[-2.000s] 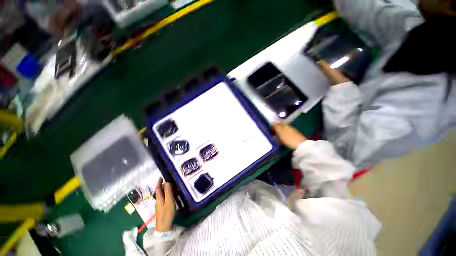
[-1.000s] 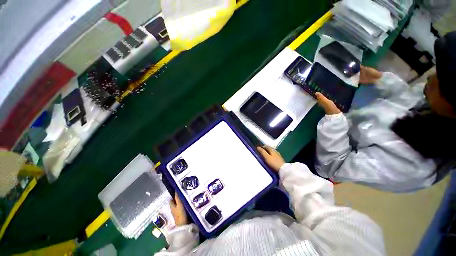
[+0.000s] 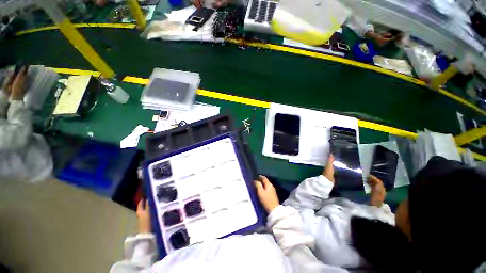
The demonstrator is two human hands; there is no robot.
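A blue-rimmed compartment tray (image 3: 246,176) with white cells is held level in front of my body. Several dark smartwatch units (image 3: 193,208) lie in cells on its left side. A black foam tray (image 3: 189,136) with deep pockets lies under it and sticks out beyond the far edge. My left hand (image 3: 144,216) grips the left side and my right hand (image 3: 266,194) grips the right side. Fingers under the trays are hidden.
Beyond the trays, a green bench carries stacked clear plastic trays (image 3: 169,89), a white sheet and a white cloth (image 3: 134,136). A blue stool (image 3: 98,166) stands left. A neighbour at right handles flat black panels (image 3: 346,156). Another person's hands (image 3: 17,83) show far left.
The view has turned, so the bench now runs across the picture. The held trays have moved away from the bench edge, left of the neighbour. Both hands keep their grip.
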